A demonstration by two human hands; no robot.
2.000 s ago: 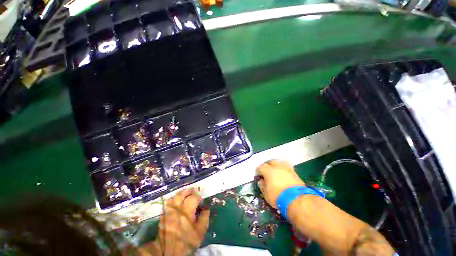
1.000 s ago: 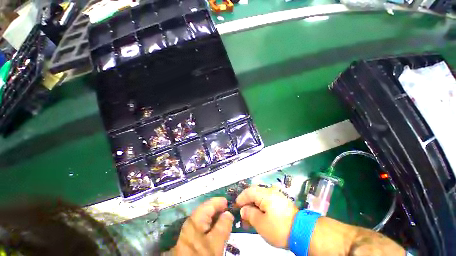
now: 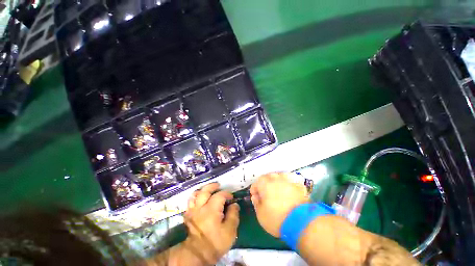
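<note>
The black blister tray (image 3: 200, 65) lies in front of me; several near pockets hold clusters of small wired components (image 3: 143, 136). My left hand (image 3: 211, 221) is at its near edge with fingers curled. My right hand (image 3: 276, 202), with a blue wrist band (image 3: 303, 223), is just to its right, fingertips pinched. A small dark piece (image 3: 241, 198), seemingly a wired component, lies between the two hands' fingertips, at my right fingertips. The fingers hide most of it; the left hand's grip is unclear. The clear syringe (image 3: 352, 201) with pink-red liquid and green cap lies right of my right hand.
A pale metal rail (image 3: 338, 137) crosses the green bench under the tray's near edge. A clear hose (image 3: 398, 150) curls right from the syringe, near a red light (image 3: 427, 178). Stacked black trays (image 3: 432, 98) stand at right. A white sheet (image 3: 260, 256) lies below my hands.
My hands came together from apart and have since shifted up towards the rail. The syringe, hidden at first behind my right arm, is now visible. The view has shifted nearer the tray's front.
</note>
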